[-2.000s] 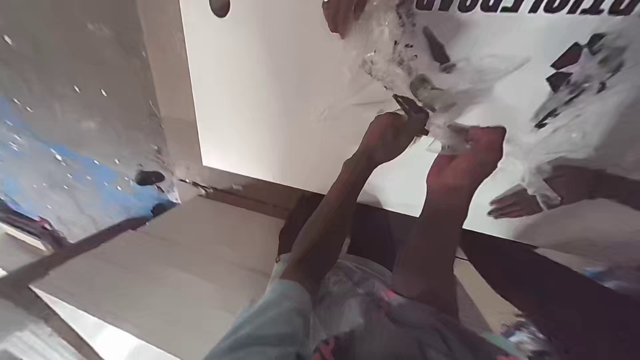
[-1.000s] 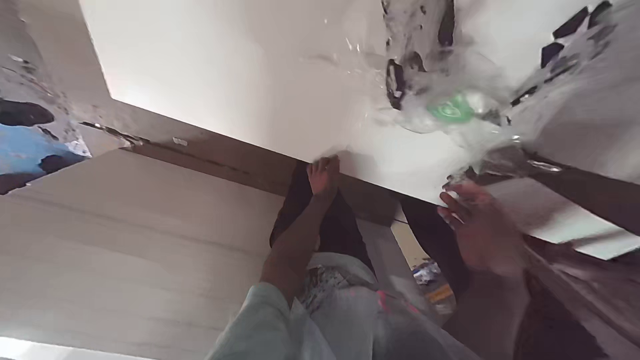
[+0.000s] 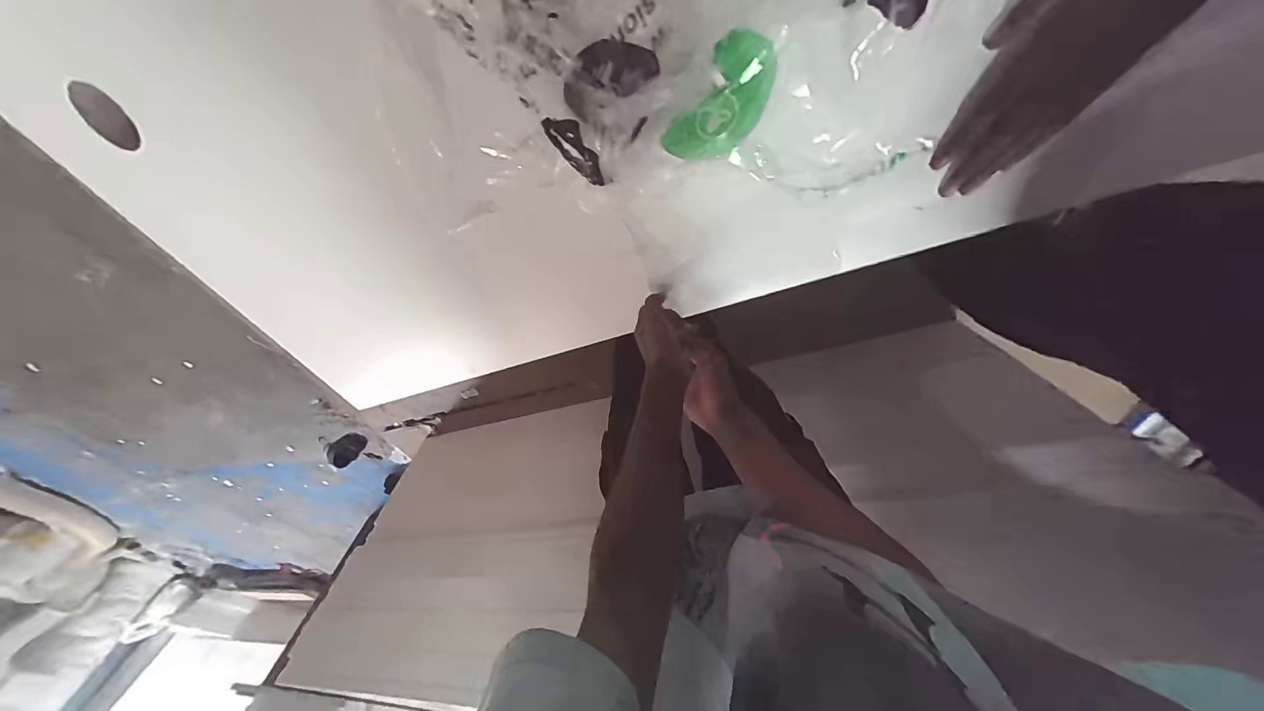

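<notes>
My left hand (image 3: 660,334) and my right hand (image 3: 709,380) are close together at the near edge of a white board (image 3: 474,237). A thin piece of clear plastic film (image 3: 642,242) seems to run from the fingertips up toward the other film; whether either hand grips it is hard to tell. Beyond them, crumpled clear plastic bags (image 3: 810,109) lie on the board, with a green item (image 3: 731,99) and dark items (image 3: 614,67) in or under the plastic.
Another person's hand (image 3: 1017,109) rests at the upper right, over the board. The board has an oval hole (image 3: 105,115) at left. Pale panels (image 3: 474,533) lie below its edge. A dark object (image 3: 346,449) sits on the blue-stained floor (image 3: 227,494).
My hands were apart a second ago and are now together at the board's edge. Two seconds ago they were over the plastic. The view has shifted a lot.
</notes>
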